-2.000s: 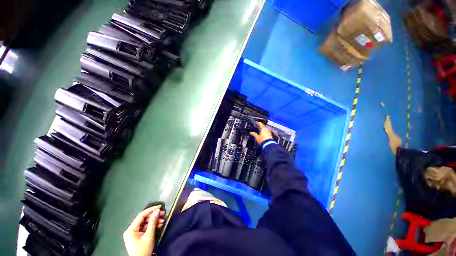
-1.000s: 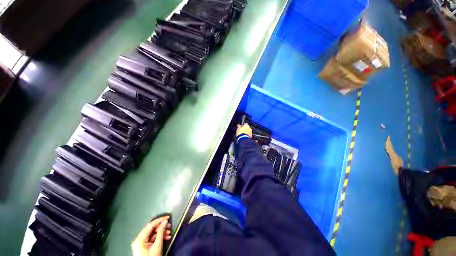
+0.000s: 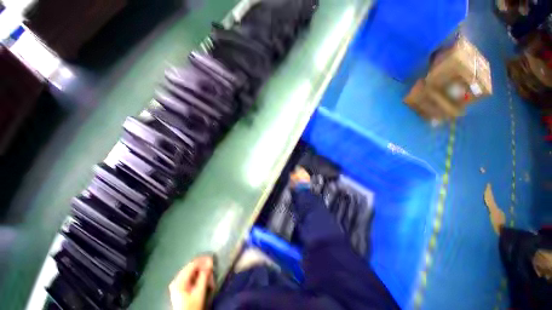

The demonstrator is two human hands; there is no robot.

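Observation:
The view is blurred. My left hand (image 3: 192, 283) is at the bench edge at the bottom, fingers curled round a dark piece that barely shows; it looks like a black remote part. My right hand (image 3: 299, 177) is down inside the blue bin (image 3: 402, 160), near its bench side, among black keypad parts (image 3: 348, 209). Its fingertips are blurred, and whether they grip a part cannot be told. Black remote housings (image 3: 145, 157) stand packed side by side in a long row on the green bench (image 3: 200, 221).
Another blue bin (image 3: 408, 36) and a cardboard box (image 3: 457, 79) are on the blue floor at upper right. A yellow-marked line runs down the floor. Dark items and brown scraps lie at far right. A white strip runs behind the row.
The view has shifted, so bench and bin sit further right and lower. My right hand has moved from the middle of the keypad parts to the bin's bench side. My left hand stays at the bench edge.

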